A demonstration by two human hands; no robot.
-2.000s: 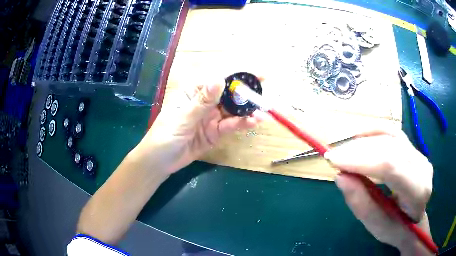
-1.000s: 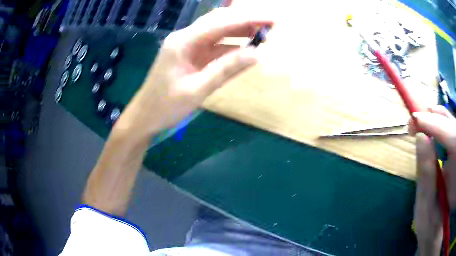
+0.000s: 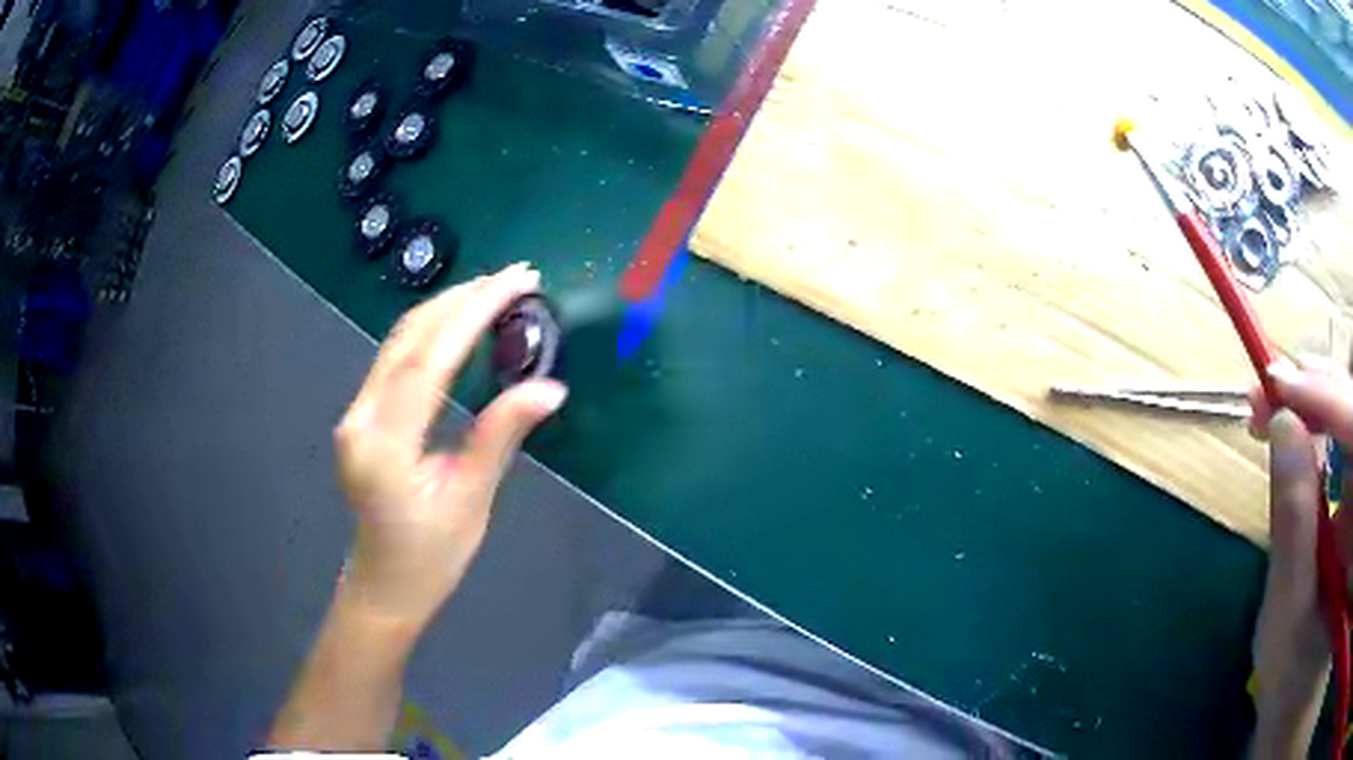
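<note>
My left hand [image 3: 423,431] holds a black round part [image 3: 525,342] on edge between thumb and fingertips, above the green mat near its front edge. The part is tilted and slightly blurred. My right hand [image 3: 1298,431], cut off by the right edge, holds a brush [image 3: 1224,282] with a red handle and a small yellowish tip. The tip is up, left of the loose rings. Several smaller black parts [image 3: 408,131] with silver centres lie on the mat beyond my left hand.
Several bare metal rings [image 3: 300,116] lie at upper left. The cardboard sheet [image 3: 890,223] bears tweezers [image 3: 1143,398] and a pile of toothed metal rings [image 3: 1254,175]. Red tape [image 3: 698,178] and a blue strip [image 3: 641,319] run along its left side. A clear plastic tray [image 3: 623,67] shows at the top.
My left hand has moved from over the cardboard to the left and down with the black part. The brush has left the part and moved right. The view has shifted left.
</note>
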